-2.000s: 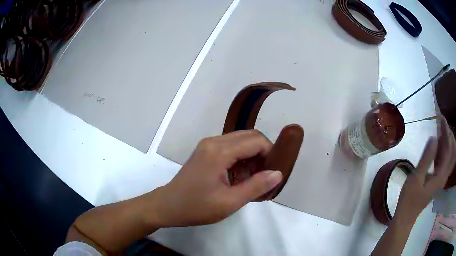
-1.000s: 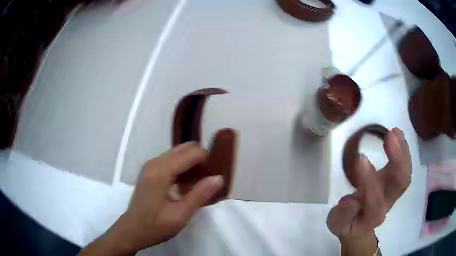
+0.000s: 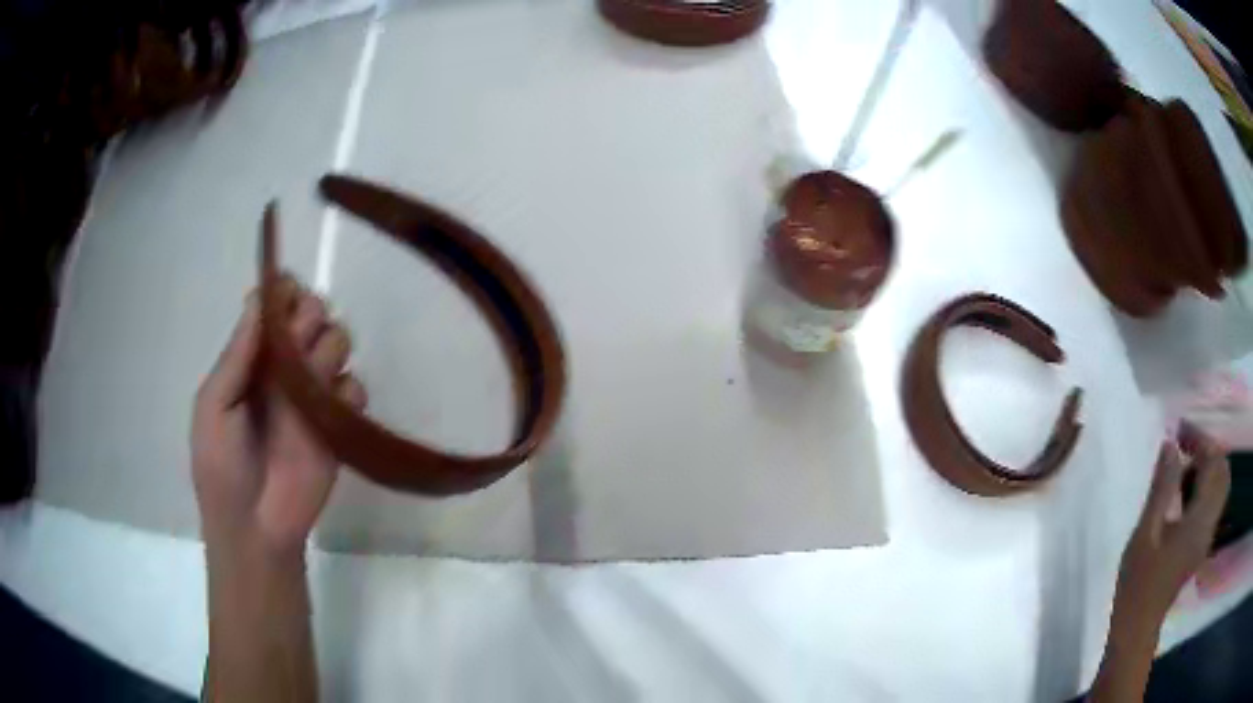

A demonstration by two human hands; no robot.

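My left hand [image 3: 282, 412] grips one arm of a brown headband [image 3: 543, 364], which is raised over the grey sheet with its tips pointing up and left and its black inner strip showing. My right hand [image 3: 1175, 515] is at the far right, its fingers at the pink sheet [image 3: 1216, 398] and a dark pad [image 3: 1231, 505]; whether it holds anything is unclear. A glass jar [image 3: 801, 324] with glossy brown paint stands right of centre, with two thin sticks leaning in it. A second headband [image 3: 939, 412] lies between the jar and my right hand.
Grey cardboard sheets [image 3: 660, 247] cover much of the white table [image 3: 770, 618]. Stacked brown headbands [image 3: 1141, 206] stand at upper right, with another brown piece [image 3: 1047, 62] beside them. A nested brown hoop [image 3: 684, 19] is at the top edge. Many dark brown hoops [image 3: 172, 62] crowd the upper left.
My left hand has moved left and turned the headband, so its whole open curve now shows. My right hand has moved from the loose headband to the pink sheet. The view has shifted right.
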